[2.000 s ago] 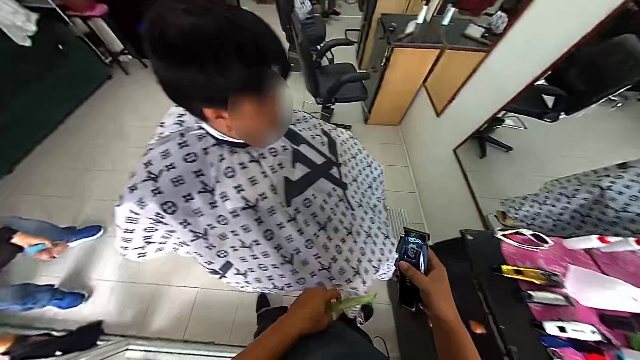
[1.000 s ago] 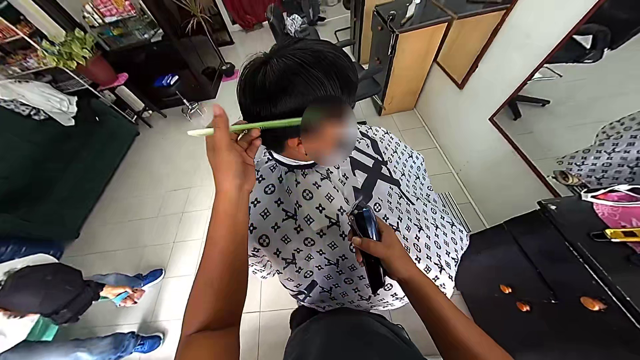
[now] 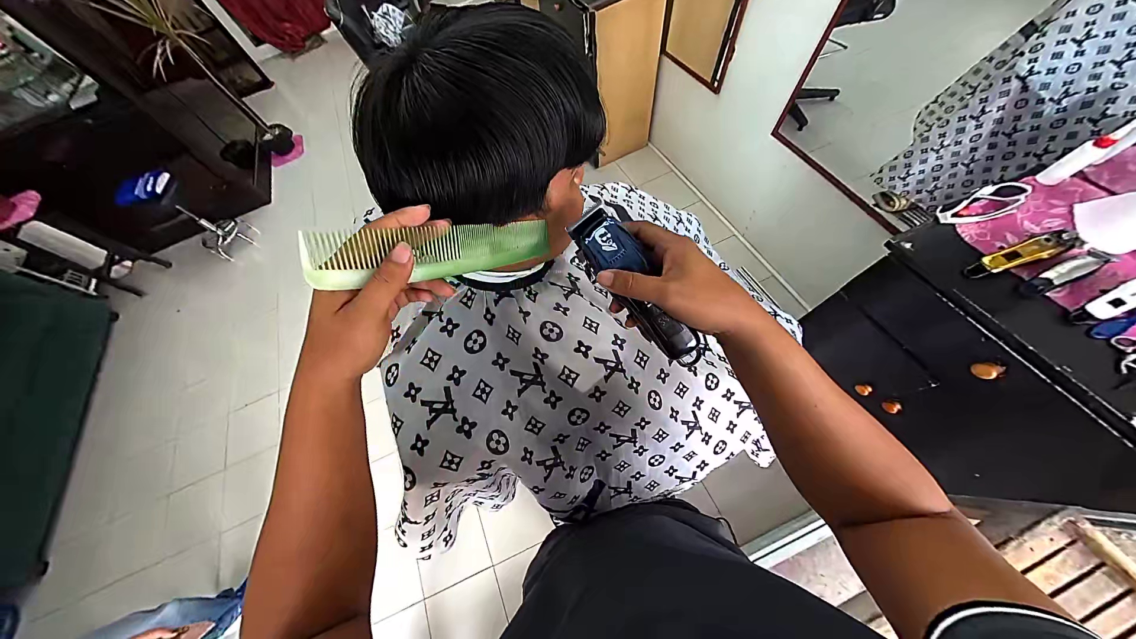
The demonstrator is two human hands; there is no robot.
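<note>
A seated person with straight black hair (image 3: 479,115), seen from behind, wears a white patterned barber's cape (image 3: 541,382). My left hand (image 3: 377,275) grips a pale green comb (image 3: 426,253), which lies level at the nape, just under the lower hair edge. Its teeth point up. In my right hand (image 3: 679,275) is a dark hair clipper (image 3: 635,275), its blade end up and left, close to the comb's right tip and the person's neck below the ear. Whether the blade touches anything cannot be told.
A black cabinet (image 3: 941,373) stands at right with clippers (image 3: 1021,255), white-rimmed glasses (image 3: 985,202) and a pink patterned cloth on top. Above it hangs a wall mirror (image 3: 861,115). A dark green covered piece (image 3: 53,426) is at far left. Another person's jeans (image 3: 195,612) show at lower left.
The comb has moved from the side of the head to the nape, and the clipper has come up close to the neck. The view has shifted round behind the seated person.
</note>
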